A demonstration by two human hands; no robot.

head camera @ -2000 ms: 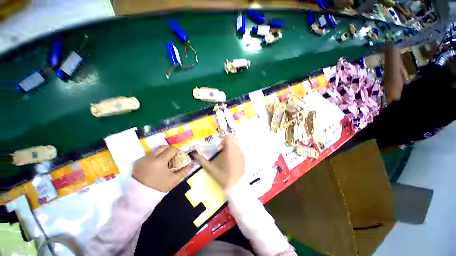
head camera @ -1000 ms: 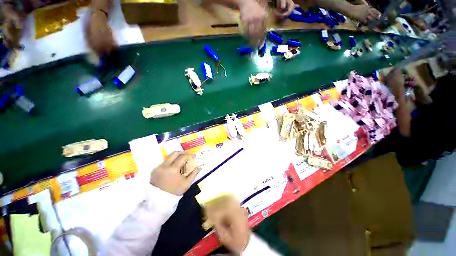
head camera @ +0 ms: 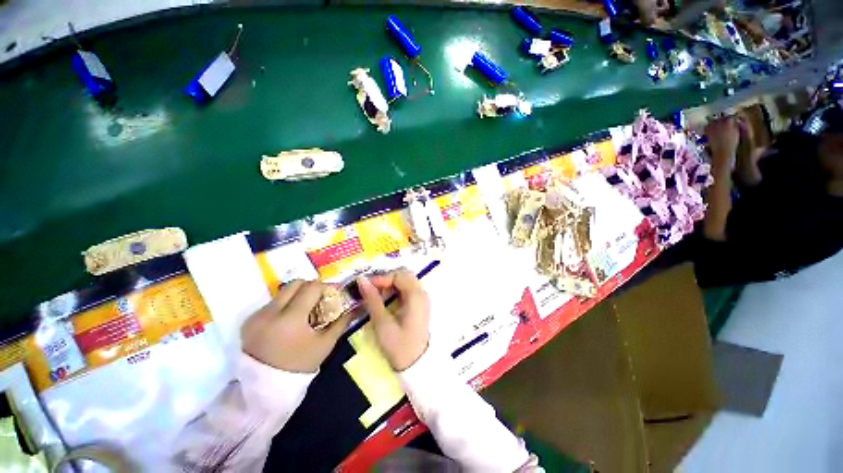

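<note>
My left hand (head camera: 288,325) holds a beige module (head camera: 328,307) upright between thumb and fingers above the white printed sheet. My right hand (head camera: 397,317) is at the module's right side, thumb and forefinger pinched together at a small dark piece (head camera: 355,290) touching or beside the module. Whether the piece is stuck on is hidden by the fingers. A yellow release sheet (head camera: 374,377) with a stepped edge lies below my hands. Thin black strips (head camera: 471,344) lie on the white sheet to the right.
A beige module pile (head camera: 555,236) and a pink heap (head camera: 661,177) lie to the right. An upright whitish module (head camera: 424,220) stands at the belt edge. Beige modules (head camera: 302,163) and blue cells (head camera: 213,76) lie on the green belt. An open carton (head camera: 610,369) is below right. Another person's arm (head camera: 723,175) is far right.
My right hand has moved from the yellow sheet up to the module in my left hand. The hands across the belt have mostly left view. Items on the belt have shifted.
</note>
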